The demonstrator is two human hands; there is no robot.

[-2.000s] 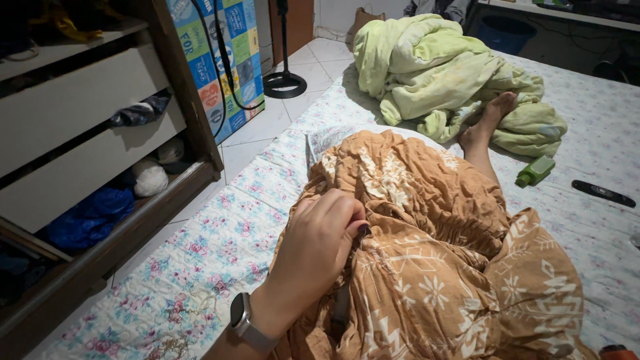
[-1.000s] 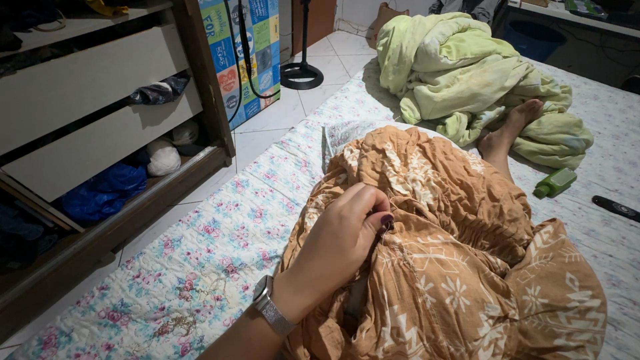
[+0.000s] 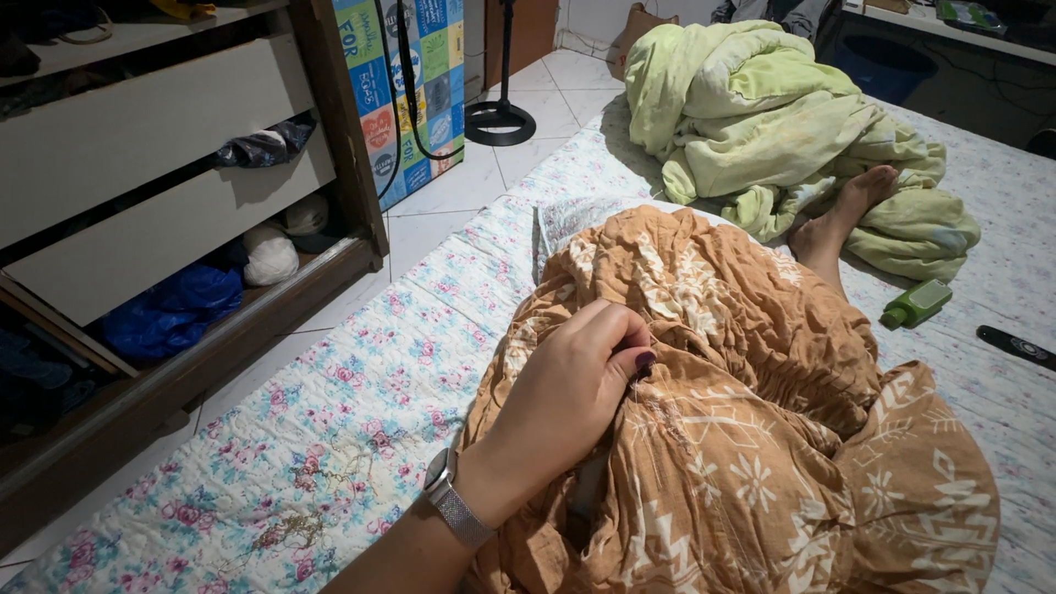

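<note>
My left hand (image 3: 590, 371), with a watch (image 3: 441, 474) on its wrist, rests on a bunched brown cloth (image 3: 751, 487) with a cream print. Its index finger and thumb are pinched together at a fold in the middle of the cloth. Thin pale threads lie along a puckered seam (image 3: 672, 421) just right of the thumb; whether a needle is between the fingertips cannot be told. My right hand is out of view. The cloth is spread over the lap and legs, and a bare foot (image 3: 833, 219) shows beyond it.
A flowered bedspread (image 3: 355, 404) lies beneath, with loose thread tangles (image 3: 293, 528) at left. Beyond the cloth are a crumpled green blanket (image 3: 759, 124), a green bottle (image 3: 917, 304) and a black elongated object (image 3: 1016, 346). Open drawers (image 3: 165, 124) stand left; a black stand base (image 3: 500, 124) is behind.
</note>
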